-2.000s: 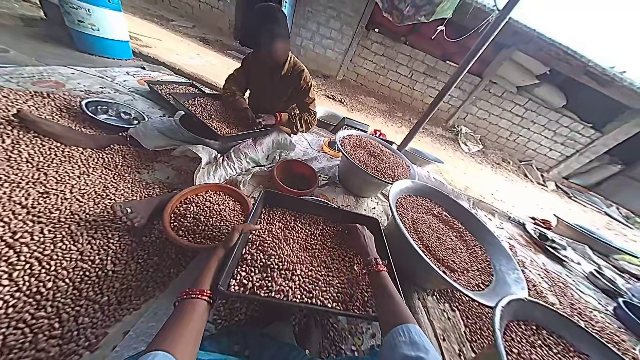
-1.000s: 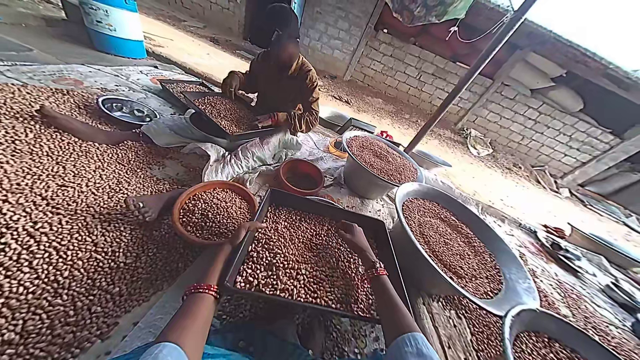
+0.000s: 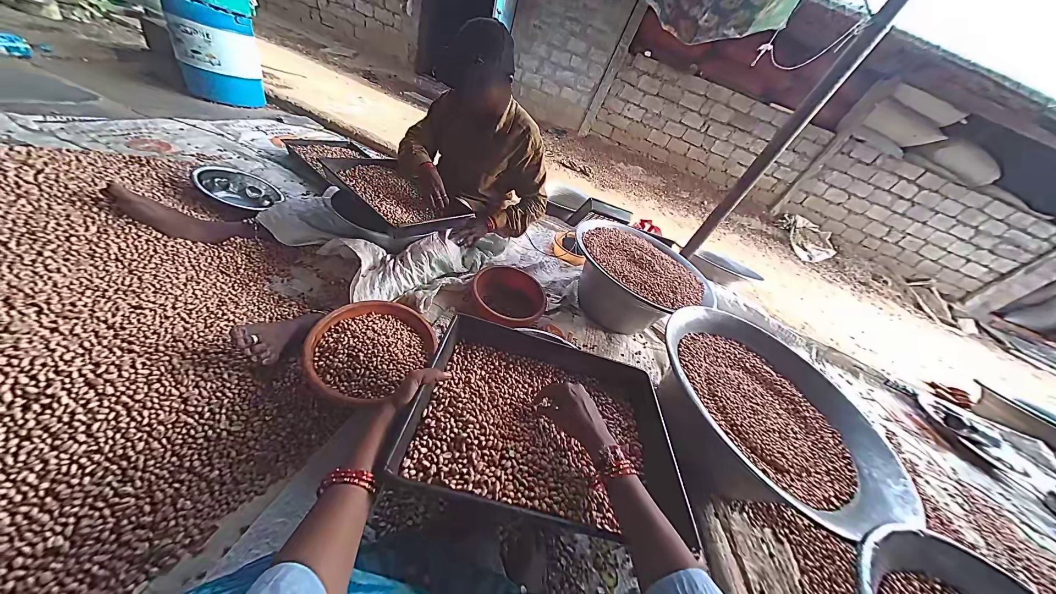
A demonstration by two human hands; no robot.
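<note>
A dark rectangular metal tray (image 3: pixel 672 462) holds a layer of reddish-brown nuts or seeds (image 3: pixel 495 421). My left hand (image 3: pixel 417 386) grips the tray's left rim, thumb over the edge. Over the middle of the tray, my right hand (image 3: pixel 573 410) touches the nuts with bent fingers; whether it pinches any cannot be told. Just left of the tray stands a round clay-coloured bowl (image 3: pixel 312 375) of the same nuts. An emptier reddish bowl (image 3: pixel 528 313) sits beyond the tray's far edge. Red bangles are on both wrists.
A large heap of nuts (image 3: pixel 124 371) spreads at the left. Nut-filled metal basins (image 3: pixel 895 495) line the right side. Across from me, a person (image 3: pixel 478 148) works over another tray (image 3: pixel 338 177). A slanting pole (image 3: pixel 792 124) rises behind the basins; a blue drum (image 3: pixel 216 58) stands back left.
My right hand has moved from the tray's far right part toward its middle. My left hand stays at the left rim. The other person's hand has moved over their tray.
</note>
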